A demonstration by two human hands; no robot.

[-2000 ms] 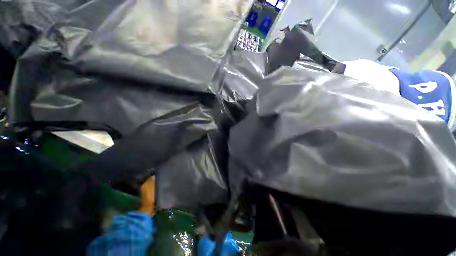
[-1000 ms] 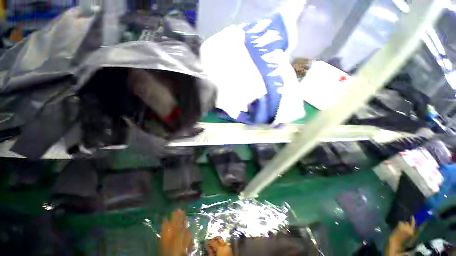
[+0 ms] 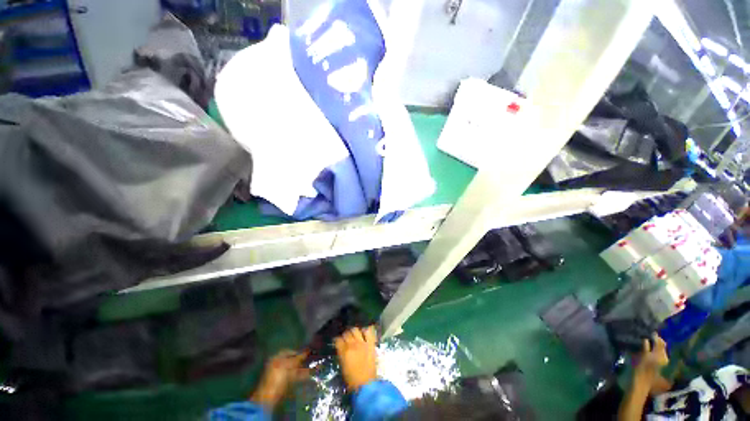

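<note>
My left hand (image 3: 281, 376) is at the bottom centre, its fingers at the lower edge of a dark packet. My right hand (image 3: 357, 355) lies just right of it, fingers bent over the same small black packet (image 3: 333, 323). The fingertips are blurred and partly hidden. Bright crinkled clear film (image 3: 419, 366) lies beside and under my right hand. More black packets (image 3: 215, 329) lie in a row on the green bench (image 3: 460, 316).
A large black bag (image 3: 123, 156) hangs over the raised shelf (image 3: 329, 239) at left. A blue-and-white cloth (image 3: 341, 107) and white box (image 3: 481, 123) lie on it. A pale post (image 3: 510, 173) slants down. White cartons (image 3: 668, 256) and another person's hand (image 3: 650, 366) are at right.
The view has swung off the large bags and back over the bench. My hands have come further into view, and my right hand has moved up onto a black packet.
</note>
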